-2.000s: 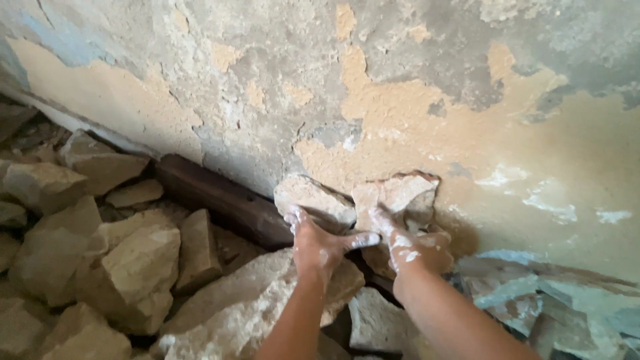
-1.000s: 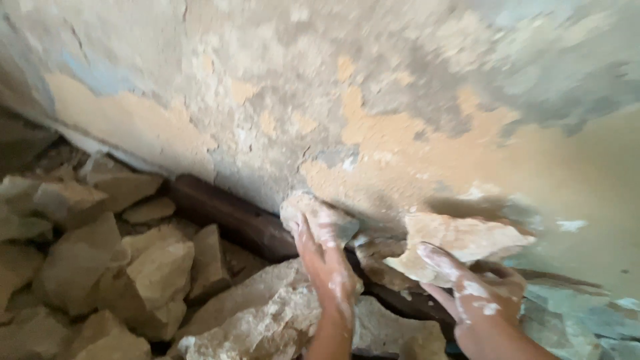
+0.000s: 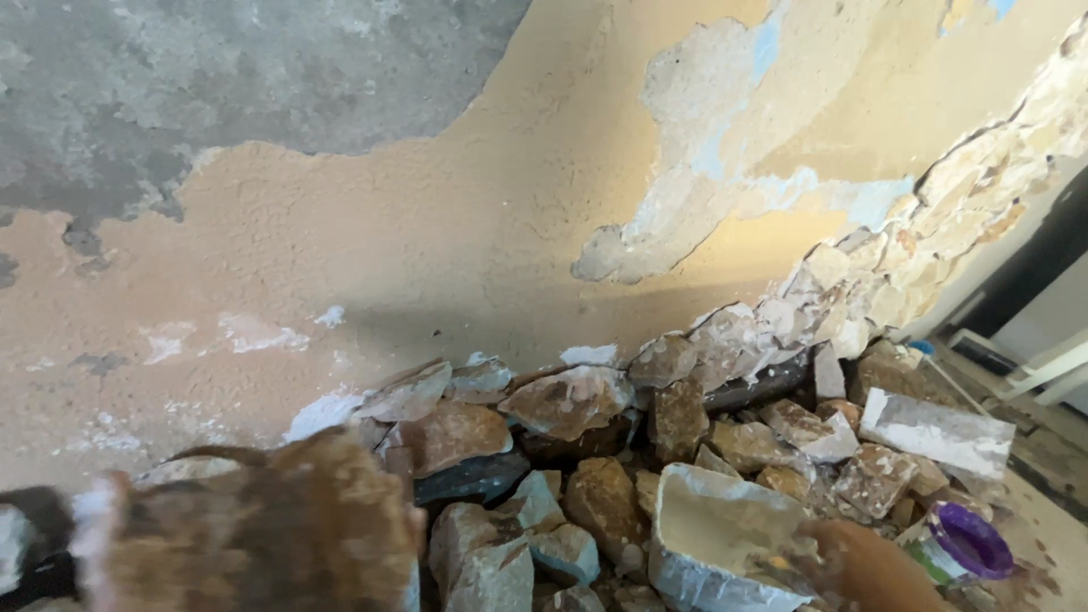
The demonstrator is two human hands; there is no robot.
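At the lower left, a large brown stone (image 3: 263, 527) is blurred by motion, close to the camera. Parts of my left hand (image 3: 98, 535) show at its edge, gripping it; the rest is hidden. My right hand (image 3: 858, 557), also blurred, reaches in from the lower right with its fingers at the inside of a white-smeared tub (image 3: 727, 574) that has beige, wet-looking material on its inner walls. Whether those fingers hold anything cannot be made out. Beyond the held stone, a row of rough stones (image 3: 565, 399) lies along the foot of the peeling plastered wall (image 3: 476, 221).
Loose rubble (image 3: 603, 497) surrounds the tub. A white-coated block (image 3: 935, 433) and a container with a purple rim (image 3: 973, 540) are at the right. Exposed stonework (image 3: 901, 255) climbs the wall, with white objects (image 3: 1054, 357) past it.
The view has swung right along the wall. My right hand, which held a pale stone one second ago, is now at the tub. My left hand has left the stone by the wall.
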